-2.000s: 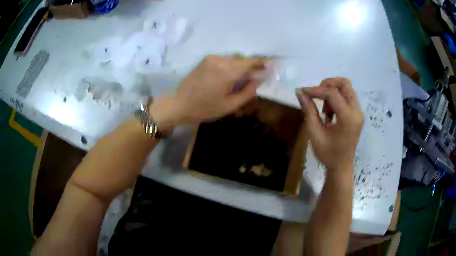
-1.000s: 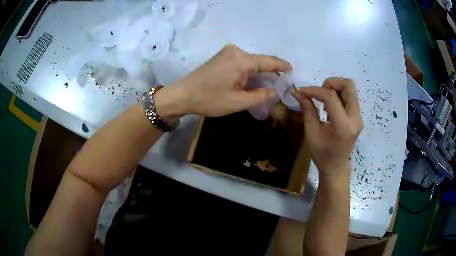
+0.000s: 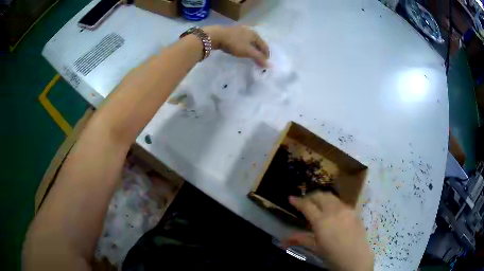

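Several thin translucent white discs (image 3: pixel 233 98) lie in a loose, overlapping pile on the white table, some with a dark dot in the middle. My left hand (image 3: pixel 245 45), with a metal-link watch on the wrist, is over the upper edge of the pile; its fingertips are at a disc with a dark dot, and the grip is unclear. A small open cardboard box (image 3: pixel 353 185) stands at the lower right with small black parts (image 3: pixel 286 174) and some tan bits inside. My right hand (image 3: pixel 331 227) is blurred over the box's near edge, fingers apart, with nothing visible in it.
A mobile phone (image 3: pixel 98 13), a grey printed grid (image 3: pixel 99 54), a blue can (image 3: pixel 195 9) and small cardboard boxes (image 3: pixel 231 7) are at the upper left. Black specks (image 3: pixel 398 211) dot the table's right side. A carton of whitish pieces (image 3: pixel 135 204) is below the table edge.
The view has shifted left. My left hand has moved from above the box to the disc pile, and my hands are now apart. My right hand has lowered to the box's near side.
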